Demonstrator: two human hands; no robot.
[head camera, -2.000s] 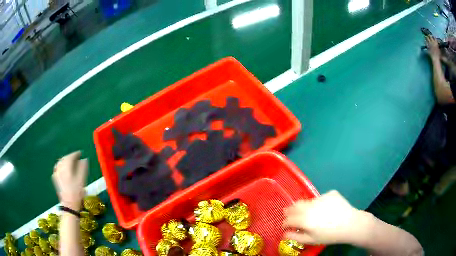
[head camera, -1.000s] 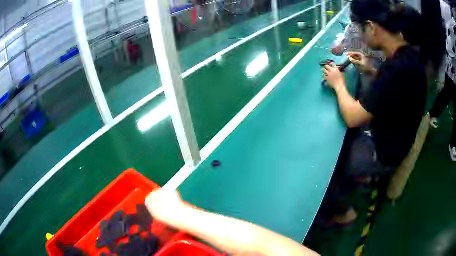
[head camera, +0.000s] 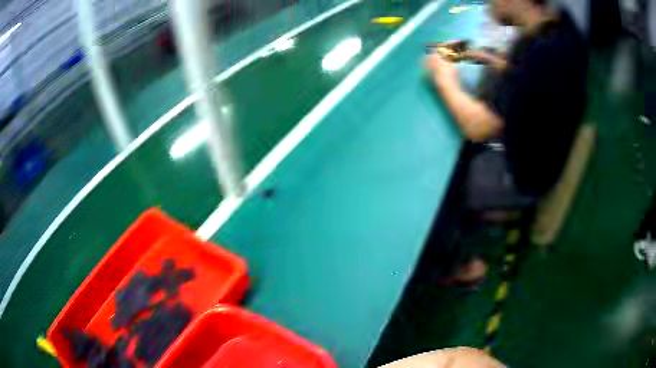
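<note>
The red-orange parts tray (head camera: 155, 228) is at the lower left, with flat matte black foam liners (head camera: 147, 295) lying in overlapping piles on its floor. The red-orange basket (head camera: 288, 346) overlaps the tray's near side and is cut off by the bottom edge. No gold heads show in its visible part. A bare, rounded sliver of my right arm or hand (head camera: 446, 359) shows at the bottom edge, right of the basket. Its fingers cannot be made out. My left hand is out of the picture. The view is blurred.
A small dark disc (head camera: 268, 192) lies on the teal bench (head camera: 345, 194) near a white post (head camera: 216, 136). A seated person (head camera: 543, 93) at the bench's far right holds a dark and gold piece. Yellow pieces lie on the belt (head camera: 388, 20) and beside the tray (head camera: 47, 346).
The view has swung right, taking the gold heads and my left hand out of the picture. My right arm, stretched over the tray's edge a second ago, has drawn back to the bottom edge.
</note>
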